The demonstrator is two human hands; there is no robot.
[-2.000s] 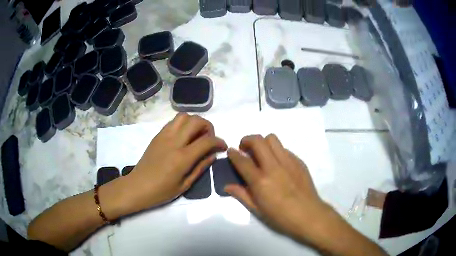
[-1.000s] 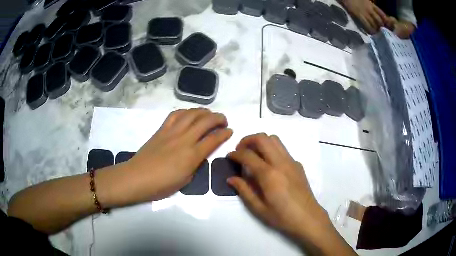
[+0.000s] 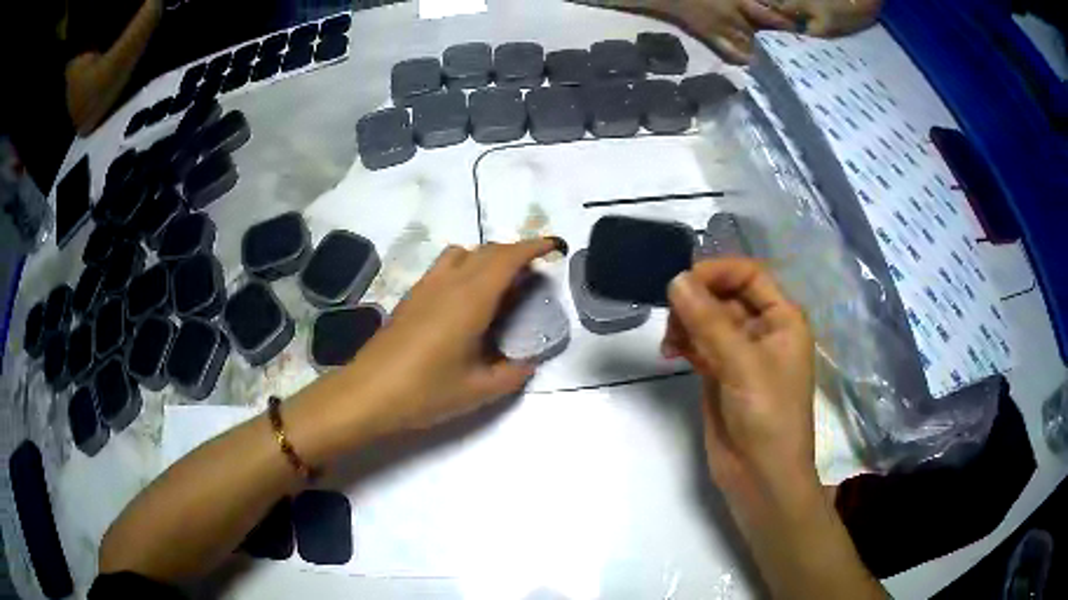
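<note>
My right hand (image 3: 744,340) holds a loose black pad (image 3: 638,258) up by its lower right corner, between thumb and fingers. The pad partly covers a bare grey housing (image 3: 607,307) on the table. My left hand (image 3: 463,322) is curved around another bare grey housing (image 3: 539,325), thumb at its lower edge and index finger reaching past its top. Whether it grips the housing firmly is hard to tell. Black pads (image 3: 323,527) lie on the white backing sheet (image 3: 469,469) below my left forearm.
Padded housings (image 3: 259,319) are grouped at left. Bare housings (image 3: 498,114) stand in rows beyond. A printed sheet stack (image 3: 890,211) and crinkled plastic (image 3: 820,316) lie at right, above a dark cloth (image 3: 925,504). Another person's hands (image 3: 761,18) rest at the far edge.
My right hand has lifted a pad off the backing sheet and moved it forward. My left hand has moved forward from the sheet to a bare housing. The camera view has shifted.
</note>
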